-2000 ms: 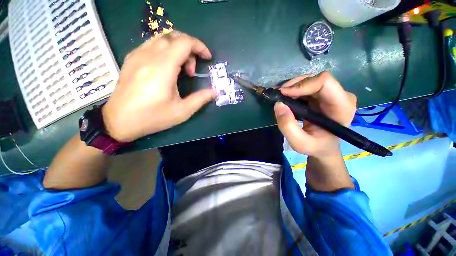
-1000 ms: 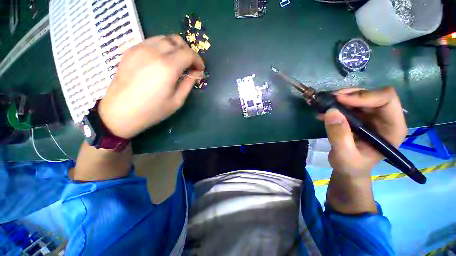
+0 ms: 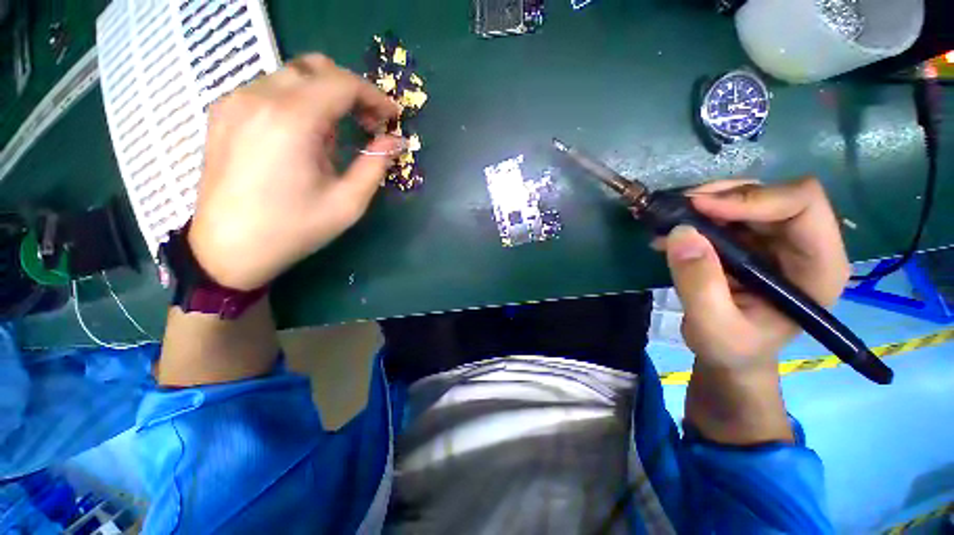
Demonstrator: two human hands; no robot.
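Observation:
A small whitish-silver circuit board (image 3: 515, 199) lies flat on the dark green bench top, between my hands. My right hand (image 3: 755, 266) holds the black soldering iron (image 3: 774, 282) like a pen. Its metal tip points up and left, right of and above the board, not touching it. My left hand (image 3: 288, 167) is at the pile of yellow-gold and black small parts (image 3: 410, 99), thumb and index finger close together. A thin pale wire (image 3: 377, 153) shows at these fingertips, pinched between thumb and finger. Whether they also hold a small part cannot be told.
A white sheet with rows of dark parts (image 3: 157, 125) lies left, partly behind my left hand. A round wristwatch (image 3: 734, 106) and a white tub with silvery contents (image 3: 800, 42) are at upper right. A dark grey rectangular piece (image 3: 506, 16) is at the top. A reel (image 3: 44, 257) is far left.
My left hand has left the board and moved to the pile, shifting slightly up it since the second frame. The iron has drawn away from the board, which now lies unheld.

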